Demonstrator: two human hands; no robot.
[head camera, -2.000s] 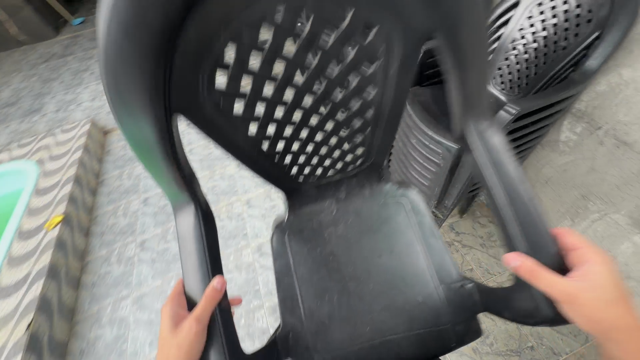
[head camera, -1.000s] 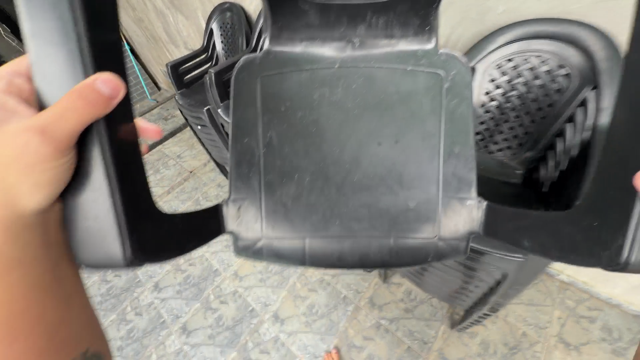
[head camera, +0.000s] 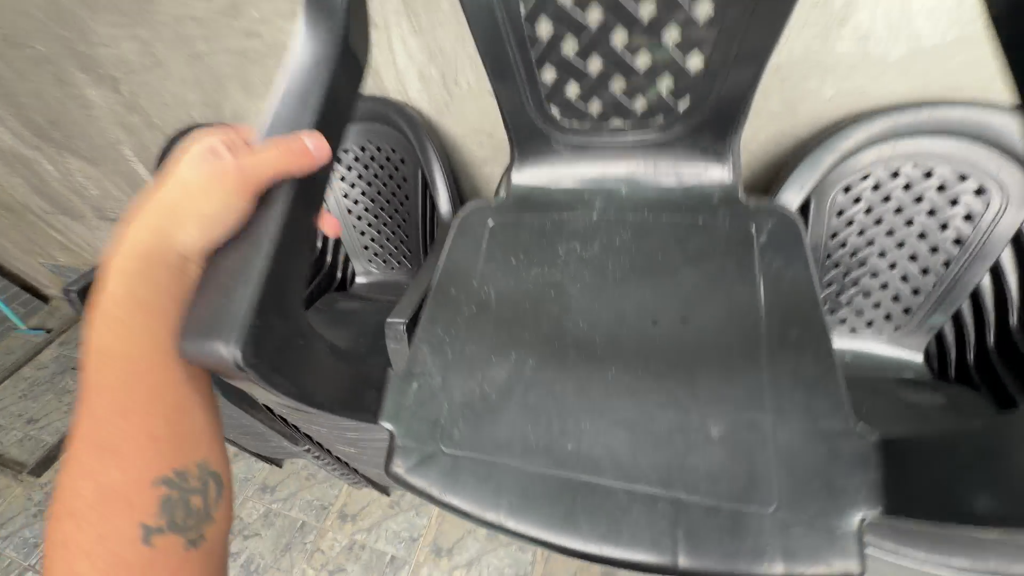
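A black plastic armchair (head camera: 640, 344) with a lattice backrest fills the middle of the head view, its seat facing up toward me. My left hand (head camera: 232, 184) is wrapped around its left armrest, thumb on the inner side. The right armrest is mostly cut off at the right edge, and my right hand is out of the picture. Behind the held chair, partly covered by it, stand stacked black chairs on the left (head camera: 376, 200) and another stack on the right (head camera: 912, 240).
A grey concrete wall (head camera: 144, 64) rises behind the stacks. The floor has patterned stone-look tiles (head camera: 288, 520). At the far left lie a dark ledge or frame and a thin turquoise object (head camera: 20, 320).
The held chair has come from the paved area beside the patterned ledge to between the two chair stacks at the wall. My right hand, on its armrest two seconds ago, has left the view.
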